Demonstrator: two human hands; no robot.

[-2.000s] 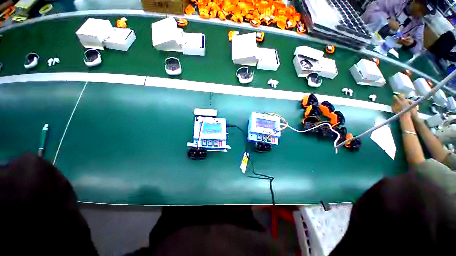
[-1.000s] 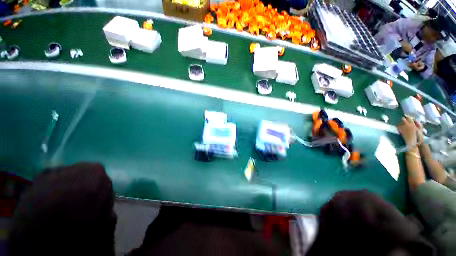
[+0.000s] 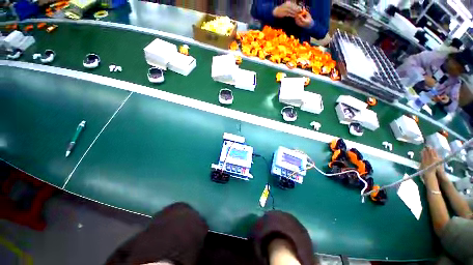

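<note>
The left tester, a white-blue box with a lit screen, stands on the green bench with a black oval piece at its front edge. The right tester stands beside it, with a purple-blue screen, coloured wires and another black oval piece. A yellow-white tag lies in front of them on a black lead. Two dark brown sleeves rest at the bench's front edge. Bare skin shows inside the right one's opening at the bottom edge of the picture. Neither of my hands shows; both are outside the picture.
Orange-and-black parts and a white cable lie right of the testers. A teal pen lies left. Beyond the white rail, the belt carries white boxes and round cases. Another person's arms reach in at right.
The view has shifted, so the bench things appear further right and lower. The two dark sleeves have come closer together near the middle. A person's hands now show beyond the orange heap.
</note>
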